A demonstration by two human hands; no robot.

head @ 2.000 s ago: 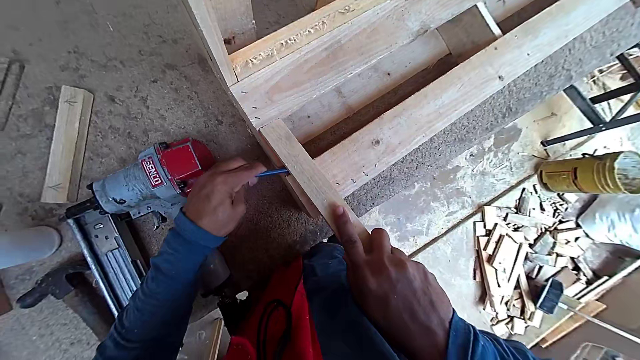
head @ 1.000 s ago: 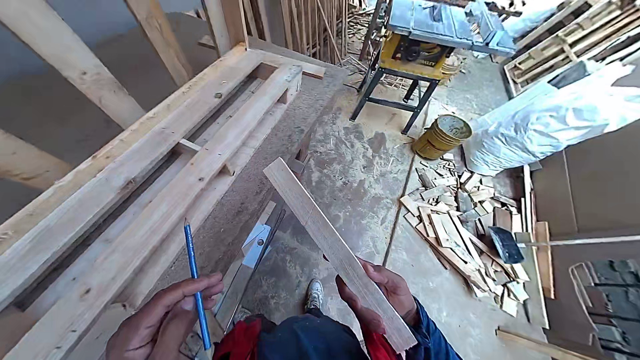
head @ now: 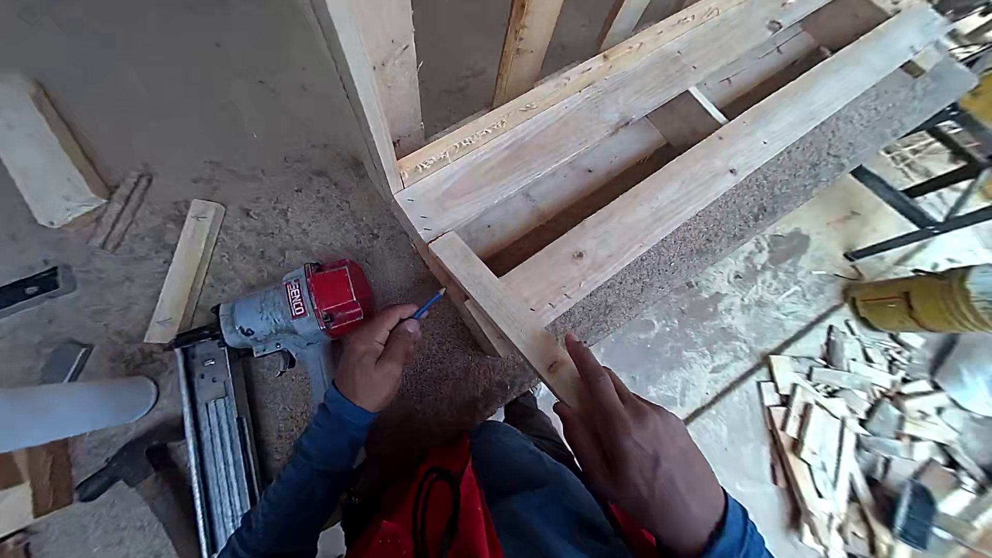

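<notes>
A short wooden slat point(head: 496, 298) lies across the near end of a long wooden frame point(head: 651, 209), over the end of its front board. My right hand point(head: 632, 442) grips the slat's near end, with the index finger along its edge. My left hand point(head: 380, 356) holds a blue pencil point(head: 429, 303), its tip pointing toward the slat's left side but apart from it. Directly left of that hand, a red and grey Senco pneumatic nailer point(head: 291, 310) lies on the rough work surface.
Loose wood pieces point(head: 184, 271) and a hammer point(head: 128, 461) lie at left beside a pale cylinder point(head: 74, 411). Wooden uprights point(head: 372, 85) rise at the frame's end. On the floor at right are a yellow bucket point(head: 914, 301), scrap wood point(head: 845, 434) and a black metal stand point(head: 922, 194).
One second ago my right hand held the slat raised away from the frame; now it lies across the frame's end. My left hand has kept the pencil. The view has swung back to the nailer.
</notes>
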